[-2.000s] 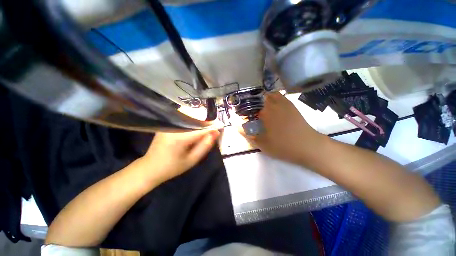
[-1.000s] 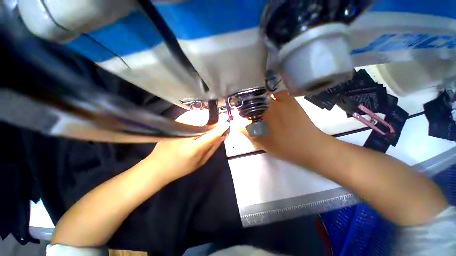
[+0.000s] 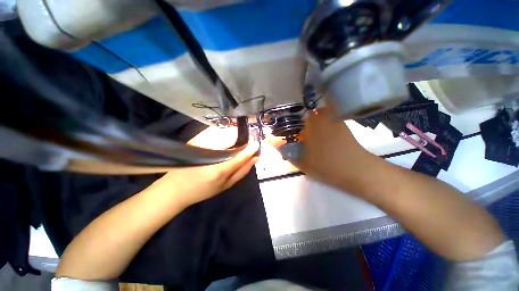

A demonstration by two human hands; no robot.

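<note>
A black garment (image 3: pixel 210 238) spreads left of the needle and hangs over the table's front edge. My left hand (image 3: pixel 207 179) lies on the garment, its fingertips in the lamp glare just left of the presser foot and needle (image 3: pixel 260 132). It seems to press or pinch the cloth edge; the glare hides the exact hold. My right hand (image 3: pixel 327 145) is right of the needle, partly behind the grey knob (image 3: pixel 292 151) and under the machine head. Its fingers are mostly hidden, so what they touch does not show.
The white and blue sewing machine head (image 3: pixel 262 34) fills the top. A blurred dark bar crosses the upper left. Black labels (image 3: pixel 449 136) and pink-handled thread snips (image 3: pixel 424 142) lie on the white table (image 3: pixel 318 199) at right. A blue basket (image 3: pixel 410 264) is at lower right.
Since two seconds ago, my left fingertips have moved slightly right, closer to the needle, and the garment edge has shifted a little right. My right hand has stayed beside the needle.
</note>
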